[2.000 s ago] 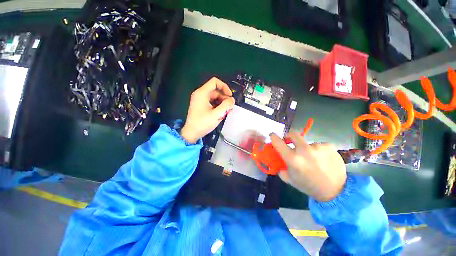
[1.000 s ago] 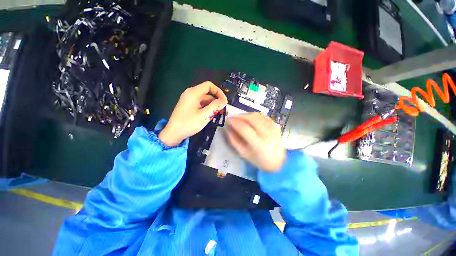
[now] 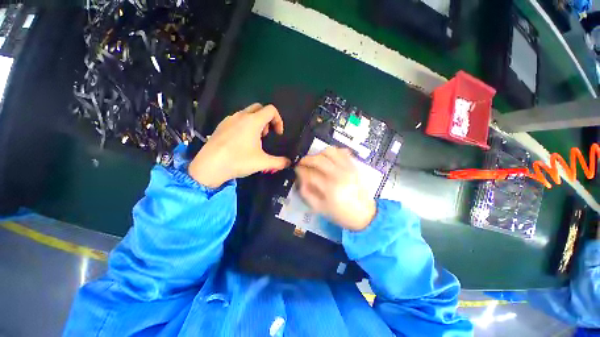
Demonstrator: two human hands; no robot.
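Note:
The opened tablet assembly (image 3: pixel 316 227) lies tilted in front of me, with a silver-white rectangle in its middle. The mainboard (image 3: pixel 358 131) with a green patch is at its far end. My left hand (image 3: pixel 240 145) is at the tablet's left edge, thumb and index finger apart, with nothing visible between them. My right hand (image 3: pixel 335 187) lies over the white rectangle, its fingertips bunched at the same left edge near my left thumb. What the right fingertips touch or hold is hidden.
A black tray heaped with dark strips (image 3: pixel 141 72) is at upper left. A red bin (image 3: pixel 460 110) with white pieces stands upper right. The red-orange air tool (image 3: pixel 483 174) lies right, on a clear blister tray (image 3: pixel 510 197), its coiled hose (image 3: pixel 569 166) running right.
The tool has left my right hand and lies at right. My right hand has moved left over the tablet. My left thumb and index finger have parted, and the hand sits further left.

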